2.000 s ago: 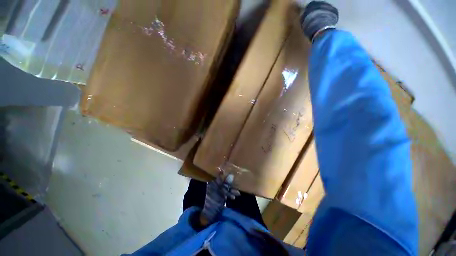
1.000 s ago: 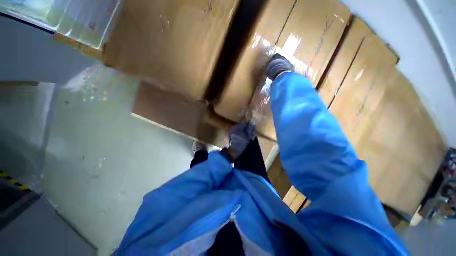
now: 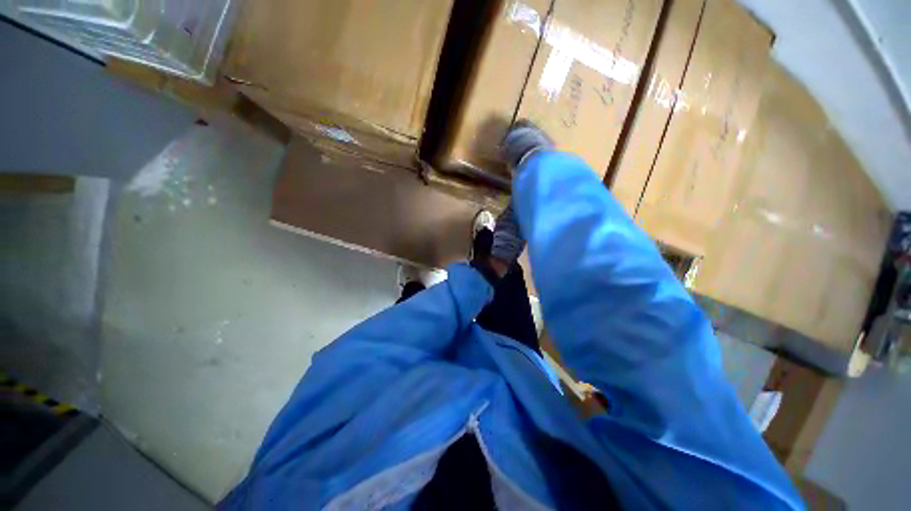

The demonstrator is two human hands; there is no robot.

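A taped brown cardboard carton (image 3: 571,95) with handwriting and shiny tape on its top stands in the row in front of me. My right hand (image 3: 525,145), in a grey striped knit glove, rests on its top near the front edge; its fingers are blurred. My left hand (image 3: 507,236), also gloved, is lower, at the carton's front side by my leg; my sleeve and the carton edge partly hide it, and its grip is not clear.
A large carton (image 3: 340,70) stands left, across a dark gap. More cartons (image 3: 719,130) stand right. A flat cardboard sheet (image 3: 360,205) lies on the floor by my shoes. Clear plastic-like trays (image 3: 160,30) are at top left. A white wall (image 3: 839,100) curves at upper right.
The carton between my hands now sits in line with its neighbours, further from me. My right hand has come from its far end to near its front edge. My view has shifted.
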